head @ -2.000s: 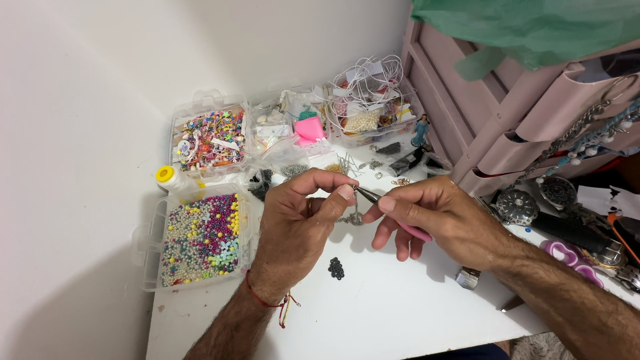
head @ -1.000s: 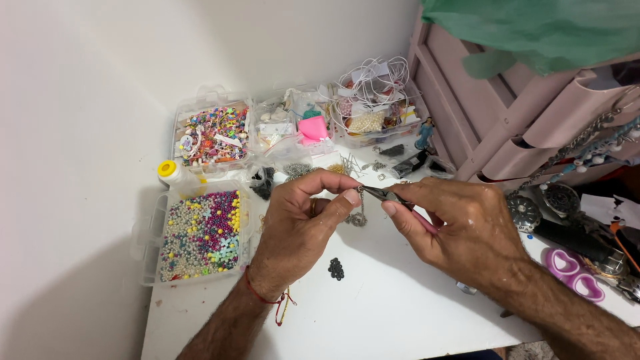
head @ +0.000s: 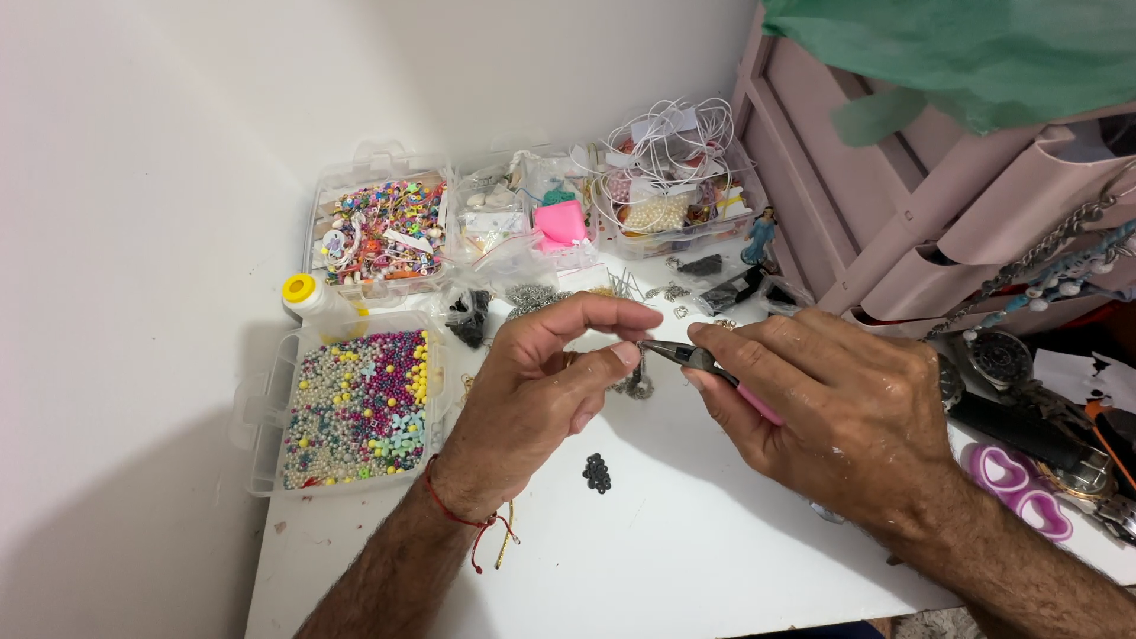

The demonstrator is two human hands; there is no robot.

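Observation:
My left hand (head: pixel 550 390) pinches a small metal piece between thumb and finger; the piece is too small to name. My right hand (head: pixel 816 408) grips pliers (head: pixel 697 358) with pink handles, their slim jaws touching that piece at my left fingertips. Just below the jaws a dark strand and a small coil of metal chain (head: pixel 637 389) show, partly behind my left fingers. A little cluster of black beads (head: pixel 597 474) lies on the white table (head: pixel 674 550) below my hands.
Bead boxes stand at the left (head: pixel 355 413) and back left (head: pixel 382 232), with a yellow-capped bottle (head: pixel 306 293) between. Behind my hands are a box with white cord (head: pixel 679 191), chain (head: pixel 532 297) and small bags. Watches (head: pixel 998 357) and purple heart shapes (head: pixel 1021 493) lie right, beside pink drawers (head: pixel 994 213).
My right hand has turned with the pliers; its lower fingers, spread below the pliers two seconds ago, are now tucked out of sight. My left hand holds about the same place.

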